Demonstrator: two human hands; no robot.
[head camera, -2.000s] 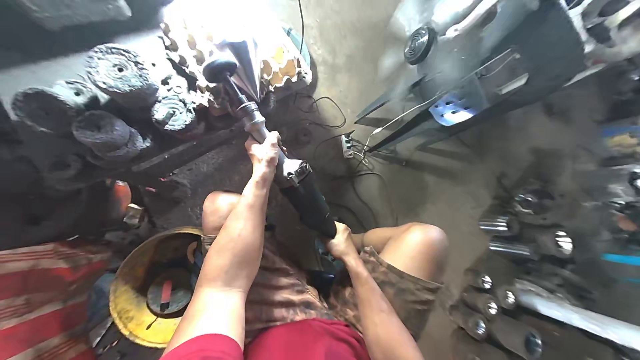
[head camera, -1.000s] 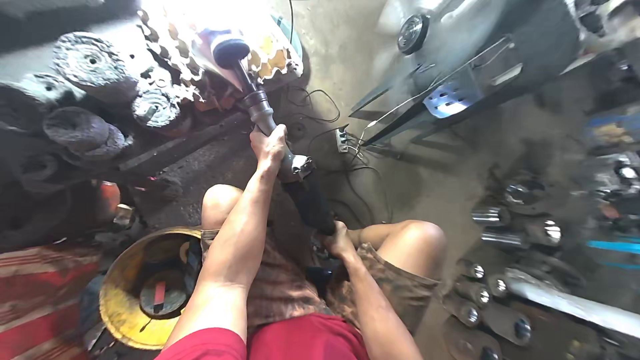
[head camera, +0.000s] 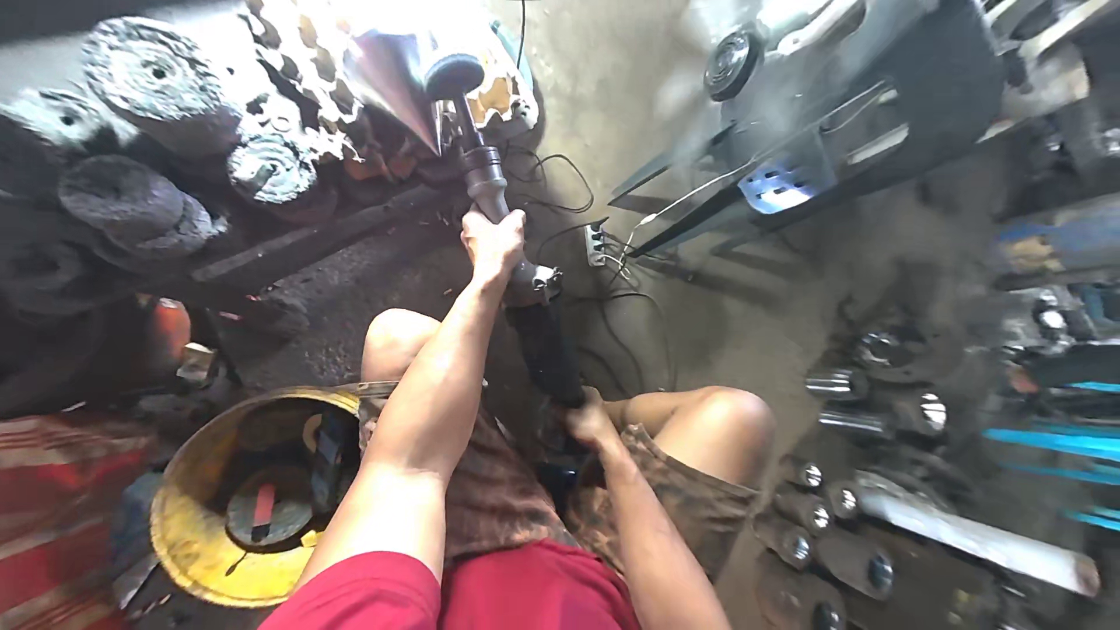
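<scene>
A long, dark power grinder (head camera: 544, 341) lies diagonally between my knees, with a round polishing head (head camera: 454, 75) at its far end. My left hand (head camera: 494, 245) is closed around its narrow grey neck. At the rear of the black body, my right hand (head camera: 588, 422) grips it; that hand is partly blurred. Close to the round head is a shiny metal cone (head camera: 394, 83), in bright glare. Whether the head touches the cone, I cannot tell.
Rolled abrasive wheels (head camera: 157, 74) stand at the upper left. A yellow bucket (head camera: 188, 560) holding a disc sits beside my left leg. Cables run from a power strip (head camera: 595, 244) on the floor. Metal cylinders (head camera: 853, 564) lie at the right, below a dark metal stand (head camera: 927, 105).
The round head and the grinder's front have shifted slightly against the cone since the earlier frames. Both hands keep their hold on the tool.
</scene>
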